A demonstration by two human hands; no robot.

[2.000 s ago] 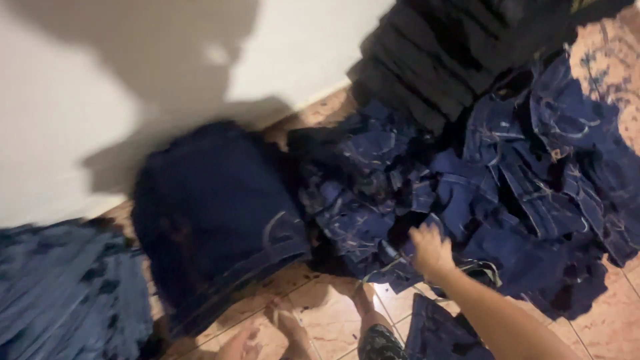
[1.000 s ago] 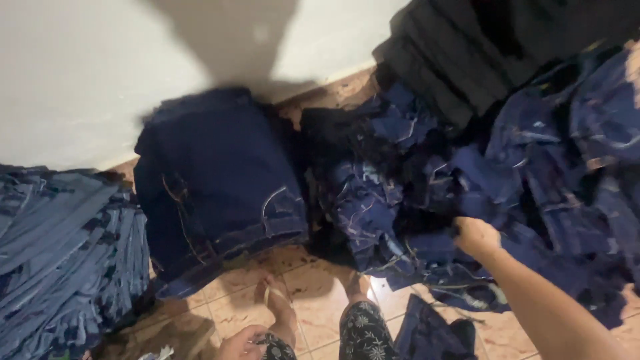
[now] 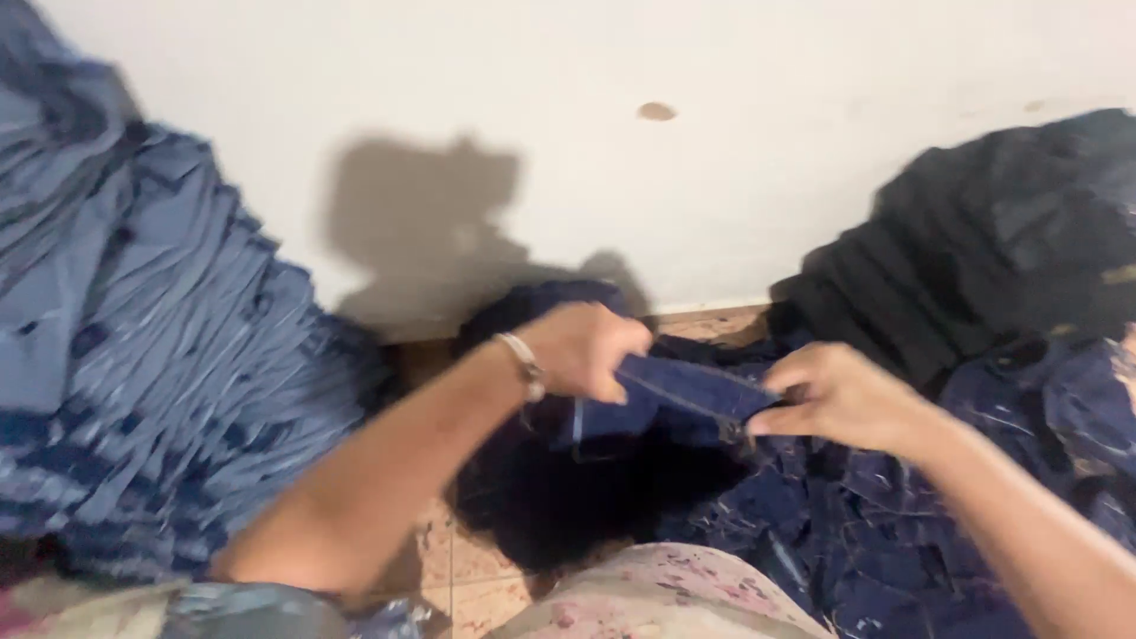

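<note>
A dark blue denim garment (image 3: 697, 388) with pale seam stitching is stretched between my two hands at the centre. My left hand (image 3: 590, 351), with a pale band at its wrist, pinches one end of the edge. The other end is pinched between thumb and fingers of my right hand (image 3: 812, 390). The rest of the garment hangs below in dark shadow, over the stack of dark denim (image 3: 541, 306), so where one stops and the other starts cannot be told.
A tall stack of lighter blue garments (image 3: 177, 337) stands at the left. Black folded garments (image 3: 1003, 213) are piled at the right against the white wall (image 3: 710, 195). Loose dark blue denim pieces (image 3: 887, 532) lie at the lower right. Tiled floor (image 3: 484, 577) shows below.
My right hand was at the loose denim heap; it is now at the centre with a garment. My left hand has come up and grips the same garment. The view has swung markedly.
</note>
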